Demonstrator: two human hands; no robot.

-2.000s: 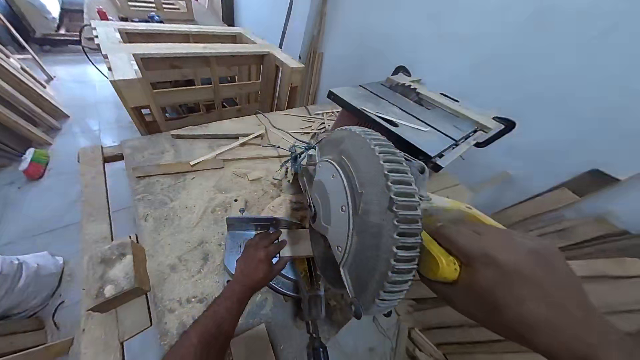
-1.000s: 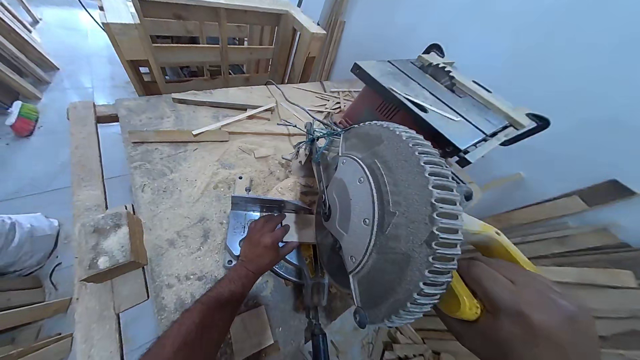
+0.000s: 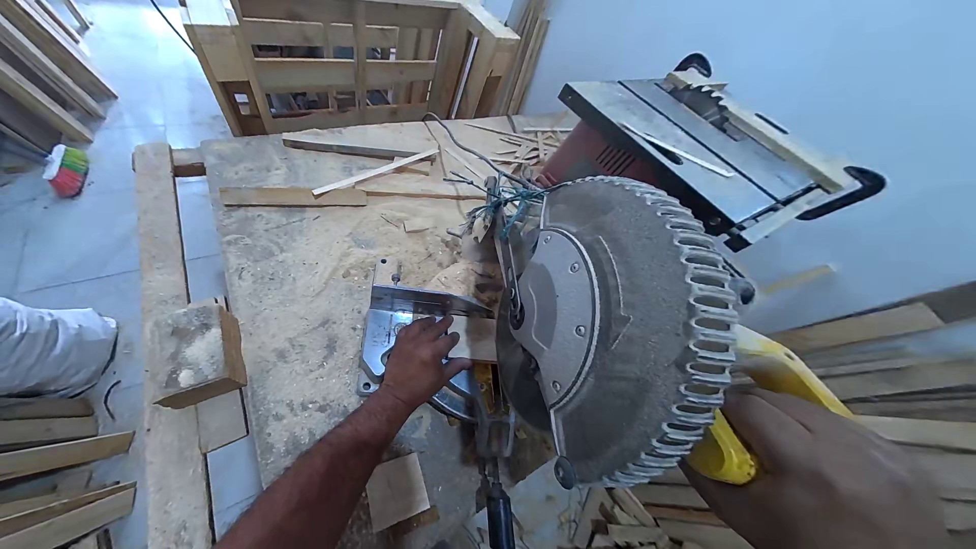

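Observation:
A miter saw with a grey ribbed blade guard stands on the sawdust-covered workbench. My right hand is closed around its yellow handle. Against the metal fence lies a short wooden board, partly under the saw head. My left hand presses and holds this board on the saw's base, fingers near the fence and to the left of the blade. The blade's lower edge and the far end of the board are hidden by the guard. A black-gripped lever points toward me.
Behind the miter saw is a table saw with its toothed blade exposed. Thin wood strips lie at the bench's back. A wood block sits at left, an offcut in front. A slatted wooden frame stands behind; stacked boards lie at right.
Both hands keep their hold on the board and the saw handle. The view has shifted, with less of the slatted frame showing than two seconds ago.

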